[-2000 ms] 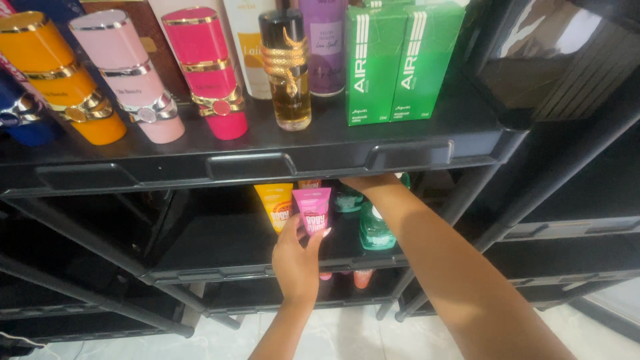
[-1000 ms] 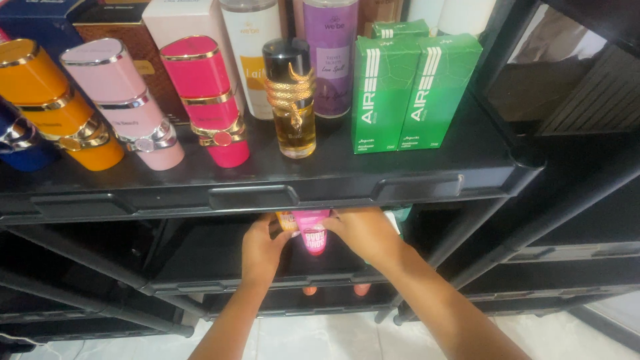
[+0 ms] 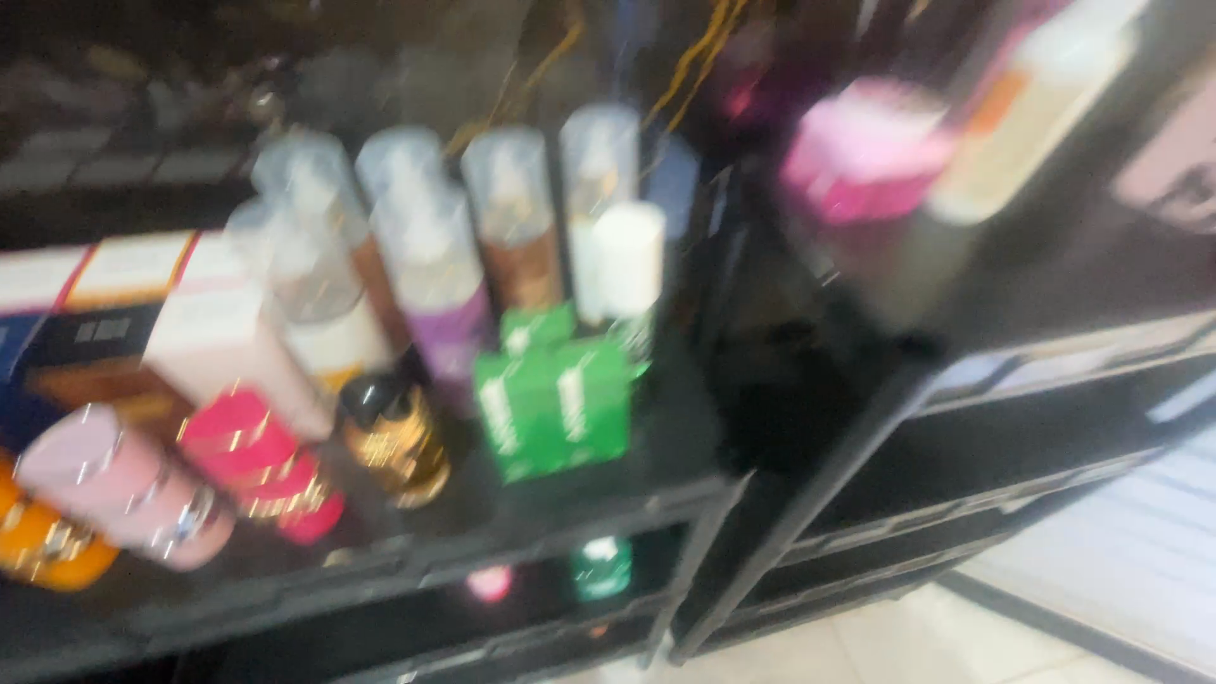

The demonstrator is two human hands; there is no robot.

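Neither of my hands shows in the head view now, and the picture is blurred. On the lower shelf stand a pink item [image 3: 489,582], too blurred to name further, and a green bottle [image 3: 602,568] to its right. Above them, the black top shelf bears a pale pink perfume bottle [image 3: 123,489], a hot pink one [image 3: 261,465], a black and gold bottle [image 3: 395,437] and green boxes [image 3: 556,408].
Clear-capped spray bottles [image 3: 427,256] and a white-capped bottle [image 3: 630,261] stand behind the green boxes. At the left are cartons [image 3: 237,332] and an orange bottle [image 3: 52,532]. More black shelving [image 3: 912,446] stands at the right, with a pink package [image 3: 864,152] higher up.
Both hands, earlier at the pink tube on the lower shelf, have gone out of view. The view has swung up and to the right.
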